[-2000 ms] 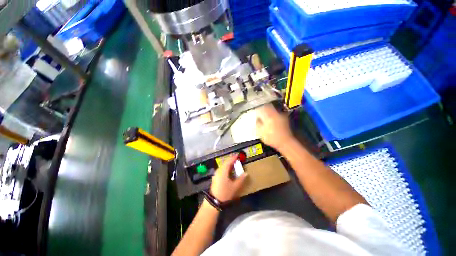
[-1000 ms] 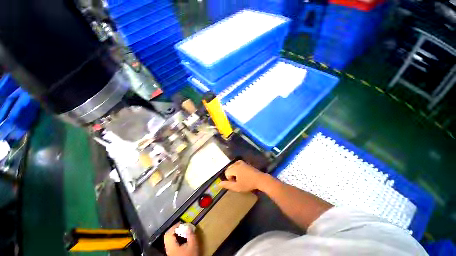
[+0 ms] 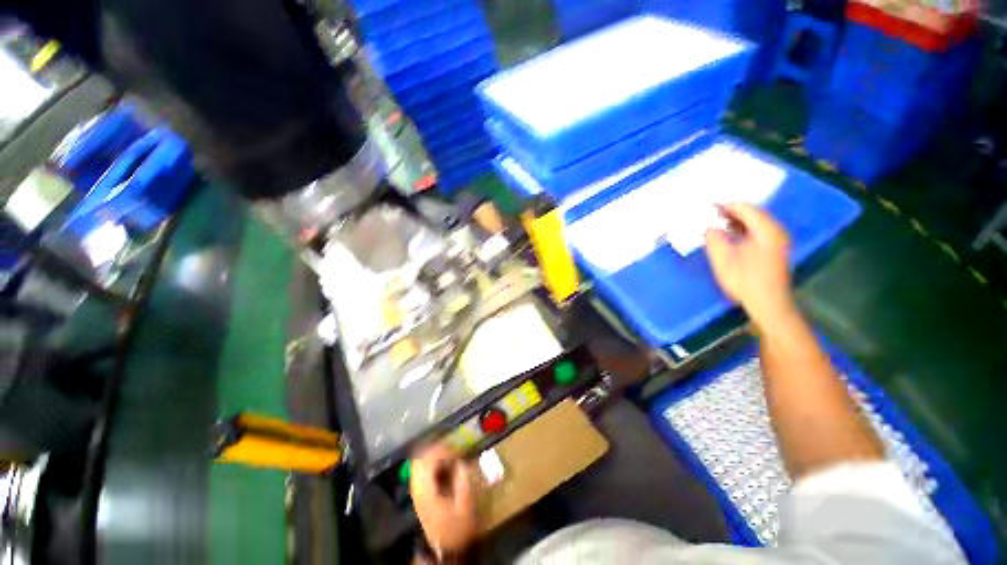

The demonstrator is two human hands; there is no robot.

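Observation:
My right hand [image 3: 753, 263] is over the open blue tray [image 3: 674, 315], its fingertips pinched on a white plastic part [image 3: 723, 224] at the end of the white rows; blur hides its outline. My left hand [image 3: 442, 502] is at the left end of the black front panel, beside a green button [image 3: 405, 471]. Its thumb and finger look apart, with nothing seen between them. Another white part [image 3: 491, 466] lies on the brown cardboard pad [image 3: 543, 461], just right of my left hand. The metal fixture [image 3: 414, 309] stands on the silver plate, blurred.
The black machine head [image 3: 254, 99] hangs at upper left. Yellow-and-black bars [image 3: 552, 254] [image 3: 282, 444] flank the plate. A red button [image 3: 493, 420] is on the panel. A lower blue tray [image 3: 718, 441] of white parts is beside my lap. Stacked trays [image 3: 618, 83] stand behind the open tray.
My right hand has moved from the panel's right end out over the open tray, uncovering the green button. The white part at my left hand now lies on the cardboard. The view has shifted.

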